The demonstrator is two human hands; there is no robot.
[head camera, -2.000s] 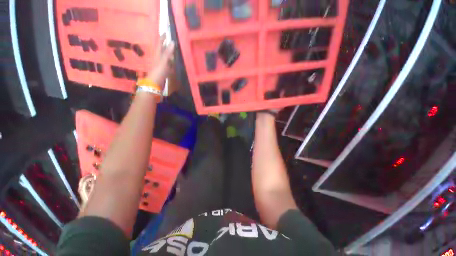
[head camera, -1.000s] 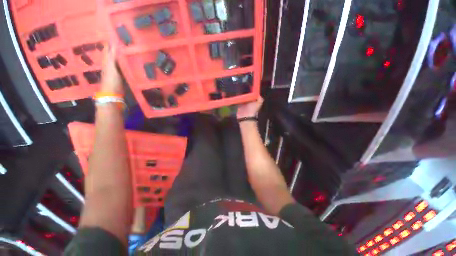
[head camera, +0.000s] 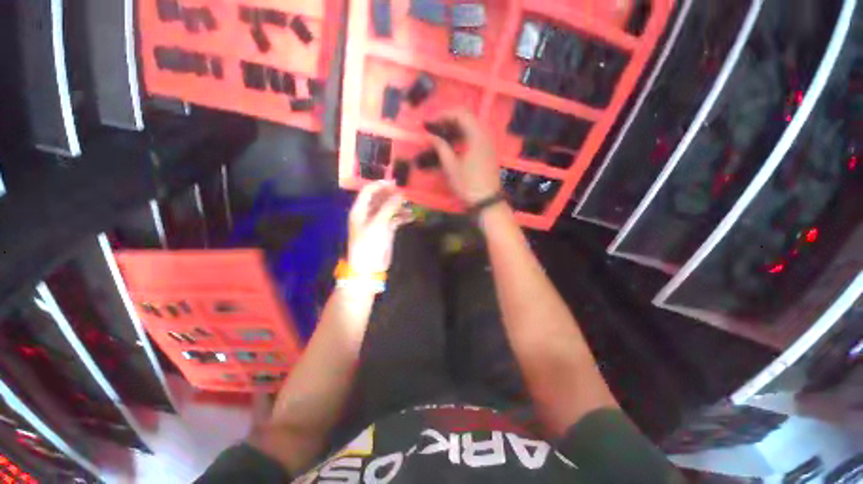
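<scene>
An orange-red compartment tray (head camera: 464, 90) lies in front of me, with small dark units in its compartments. My right hand (head camera: 466, 163) reaches over its lower middle, fingers bent at a dark unit (head camera: 445, 129); blur hides whether it is gripped. My left hand (head camera: 376, 216) is at the tray's near edge, below the lower left compartment, fingers bent, with something small and pale at the fingertips that I cannot make out. More dark units (head camera: 374, 154) lie in the lower left compartment.
A second orange tray with dark units (head camera: 232, 95) is beside it on the left. Another orange tray (head camera: 203, 284) is lower left, next to a blue bin or stand (head camera: 295, 248). Racks with pale edges (head camera: 748, 170) and red lights stand on both sides.
Both hands have left the tray's sides. My right hand has moved onto the compartments, my left to the near edge. The trays appear shifted right in view.
</scene>
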